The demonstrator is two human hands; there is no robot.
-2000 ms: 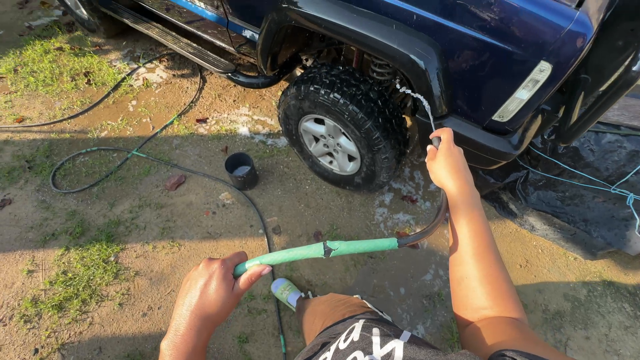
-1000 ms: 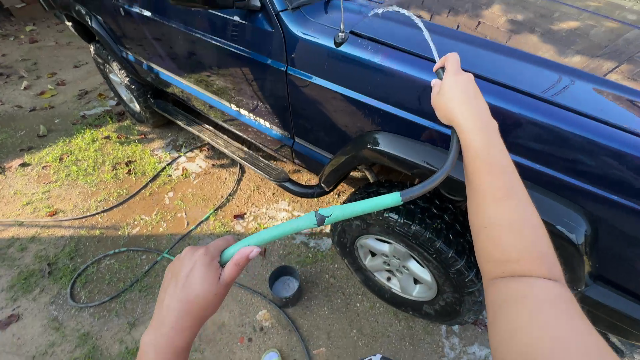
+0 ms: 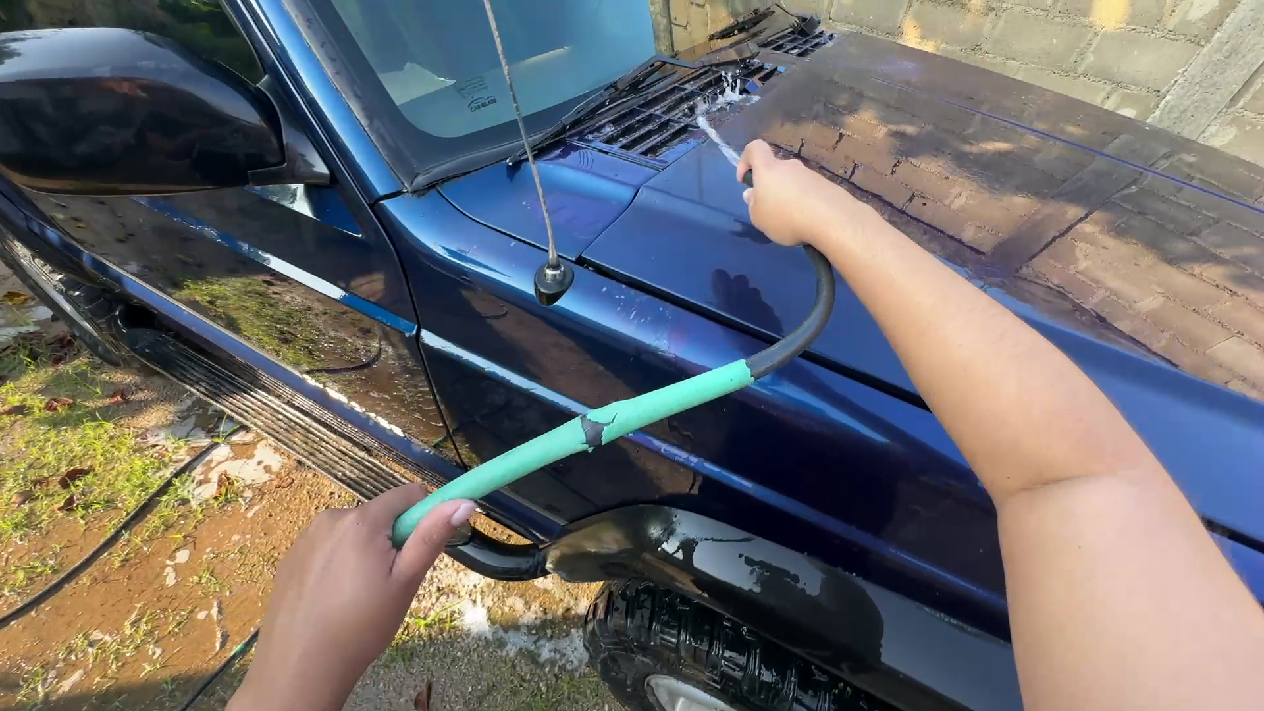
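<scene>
My left hand (image 3: 355, 573) grips the green-sleeved part of a black garden hose (image 3: 583, 434), low over the front door's lower edge. The sleeve is torn near its middle, showing black beneath. My right hand (image 3: 795, 193) is closed around the hose's black end, over the fender and hood edge of a dark blue car. Between the hands the hose bends in a curve. A stream of water (image 3: 716, 133) leaves the end and splashes on the black cowl grille (image 3: 647, 114) below the windshield (image 3: 494, 59). The hood (image 3: 987, 148) is wet and reflective.
A thin antenna (image 3: 528, 148) rises from the fender, left of my right hand. The black side mirror (image 3: 138, 114) juts out at upper left. Below are a running board (image 3: 267, 425) and front tire (image 3: 711, 642). More hose (image 3: 109, 538) lies on wet ground. A block wall (image 3: 1066, 49) stands beyond the hood.
The water stream has moved from the front wheel well, up over the fender, to the cowl grille. Both hands have kept hold of the hose. The view has shifted up toward the windshield.
</scene>
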